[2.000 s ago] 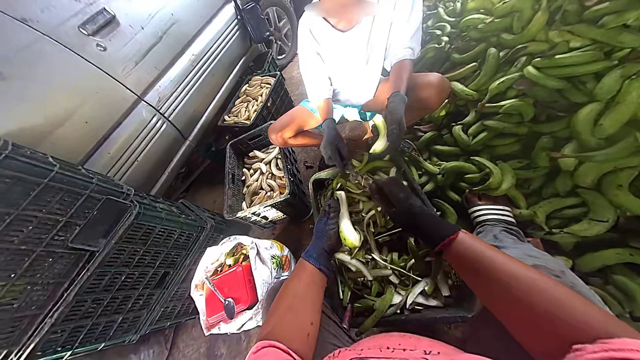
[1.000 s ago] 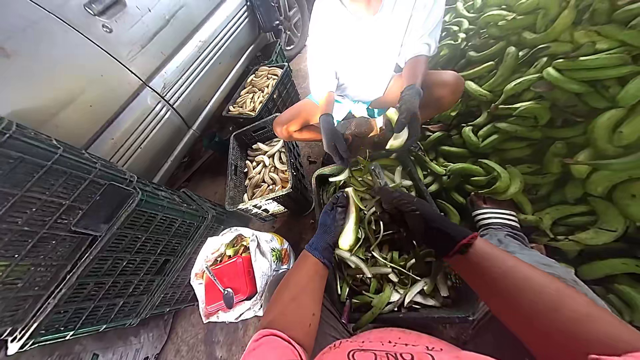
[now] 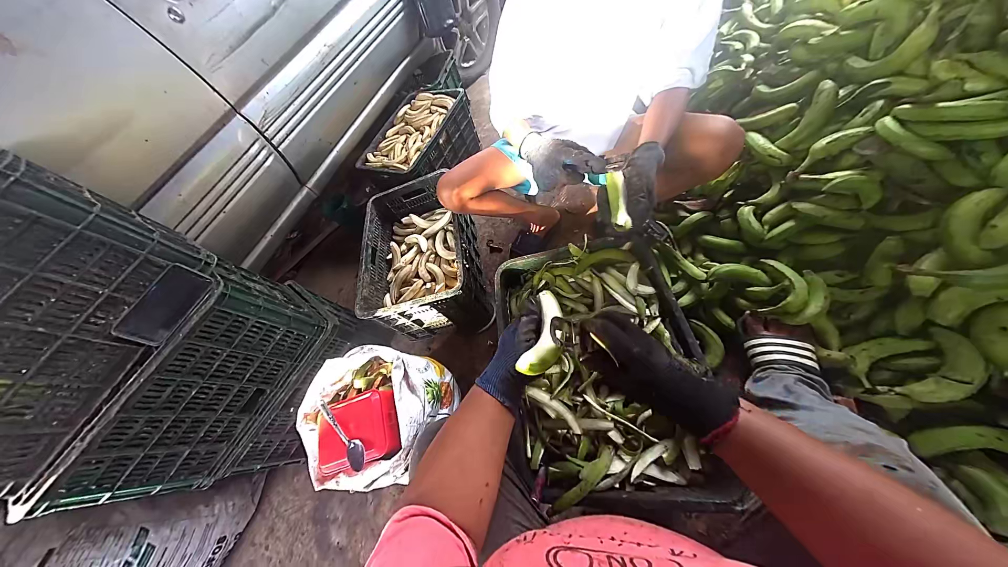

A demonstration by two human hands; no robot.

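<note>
My left hand [image 3: 516, 350], in a dark blue knit glove, grips a partly peeled green plantain [image 3: 545, 335], its upper part pale and its lower end still green. Close to the right of it is my right hand [image 3: 642, 366], in a black glove with a red cuff, its fingers curled; a thin strip or edge shows by the fingertips, and whether it is a blade or peel cannot be told. Both hands are over a black plastic crate [image 3: 508, 276] heaped with green and white plantain peels [image 3: 583, 417].
Opposite, a gloved person [image 3: 606, 63] holds another partly peeled plantain [image 3: 617, 201]. Green plantains [image 3: 906, 197] cover the ground at right. Crates of peeled plantains [image 3: 425, 256] stand beside a silver vehicle [image 3: 236, 102]. Stacked crates [image 3: 181, 394] and a bag [image 3: 433, 394] with a red container [image 3: 370, 433] are at left.
The other person's hands, raised apart over the crate's far end before, are now together around a plantain. My left hand keeps its plantain; my right hand has moved nearer to it.
</note>
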